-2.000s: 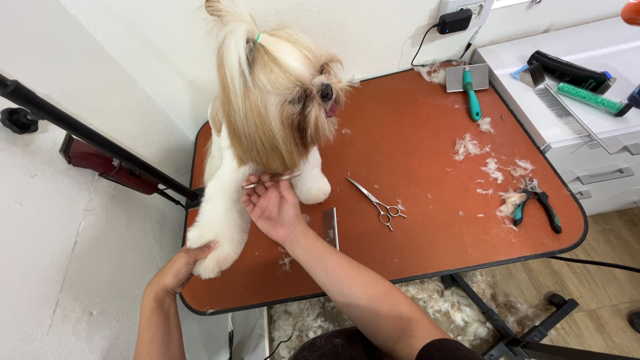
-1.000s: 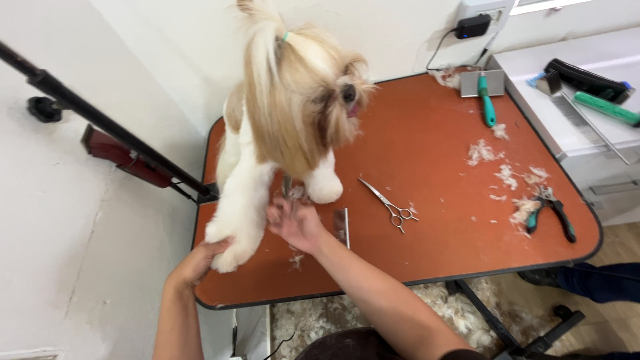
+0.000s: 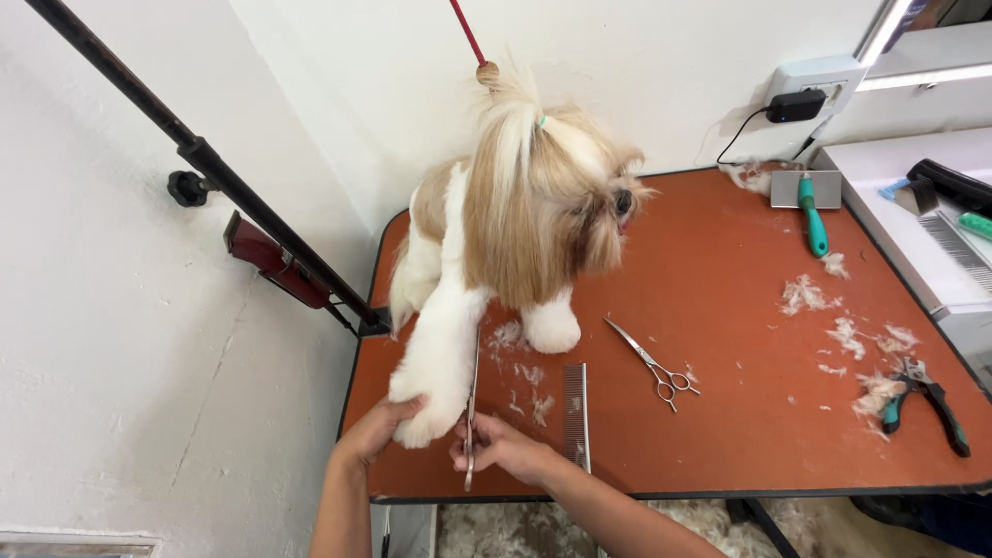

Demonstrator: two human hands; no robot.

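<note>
A long-haired tan and white dog (image 3: 535, 209), its topknot tied with a green band, is on the orange grooming table (image 3: 728, 310). My left hand (image 3: 384, 430) holds the paw of its raised white front leg (image 3: 438, 356). My right hand (image 3: 500, 449) grips a pair of grooming scissors (image 3: 470, 426), whose blades lie upright along the inner side of that leg. The other front paw (image 3: 552, 325) rests on the table. Right of my right hand are a metal comb (image 3: 576, 411) and a second, curved pair of scissors (image 3: 651, 360).
A slicker brush (image 3: 810, 209), nail clippers (image 3: 922, 403) and hair tufts (image 3: 806, 294) lie at the right. A black grooming arm (image 3: 124, 74) slants across the left, with a red clipper (image 3: 275, 260) hanging beside it. Combs (image 3: 957, 248) lie on a white cabinet (image 3: 891, 256). Cut hair covers the floor.
The scissors in my right hand, earlier crosswise under the dog's chest, now point up along the leg. My right hand has moved down toward the held paw.
</note>
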